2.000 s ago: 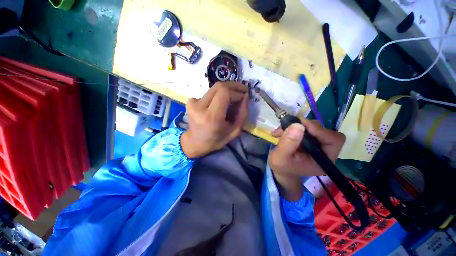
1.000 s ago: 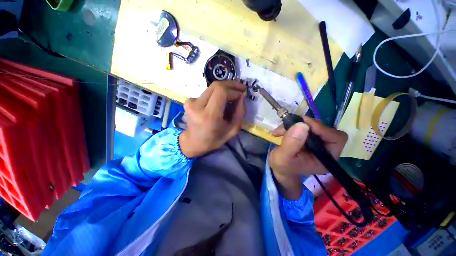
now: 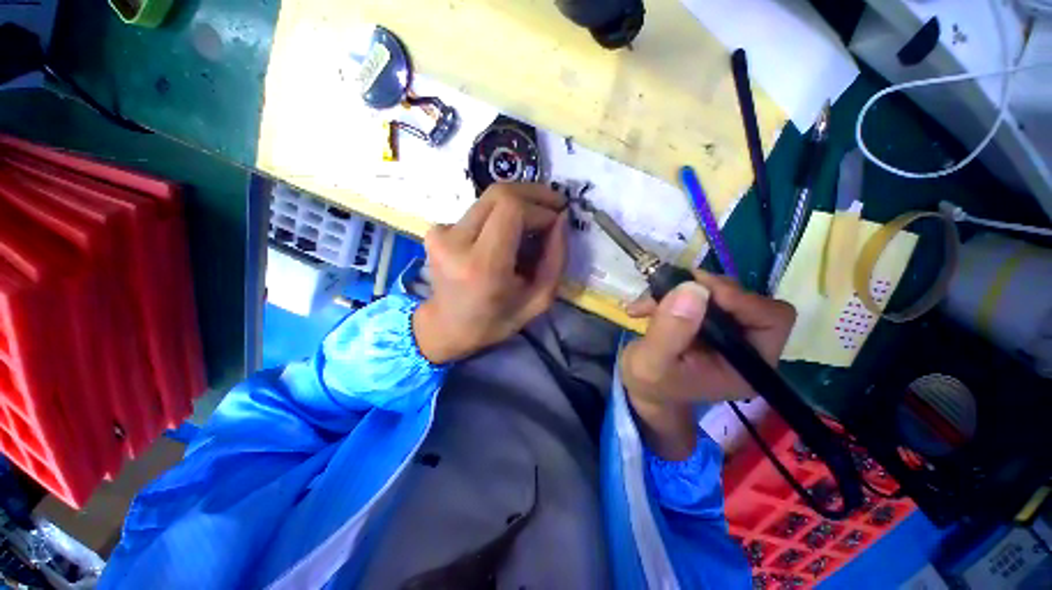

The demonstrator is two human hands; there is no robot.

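My right hand (image 3: pixel 709 352) holds a soldering iron (image 3: pixel 738 357) with a thick black handle. Its metal tip points up-left, at small dark parts (image 3: pixel 580 198) on the white sheet. My left hand (image 3: pixel 494 271) has its thumb and fingers pinched beside the tip, on something too small and hidden to name for certain. A round black watch case (image 3: pixel 505 156) lies just above my left fingertips, its lower edge near them. A round dark module with a pale label (image 3: pixel 387 69) and an orange-brown flex cable (image 3: pixel 398 136) lies further left.
Purple-blue tweezers (image 3: pixel 706 217), a black stick tool (image 3: pixel 751 127) and a yellow card (image 3: pixel 848 317) with a tape roll (image 3: pixel 906 267) lie right. Red trays stand stacked left (image 3: pixel 98 311); a filled red tray (image 3: pixel 796 507) is lower right. A thick dark cylinder (image 3: pixel 606 17) is above the board.
The view has shifted slightly, and the iron's tip has moved slightly left, closer to my left fingertips. Both hands keep nearly the same pose and grip.
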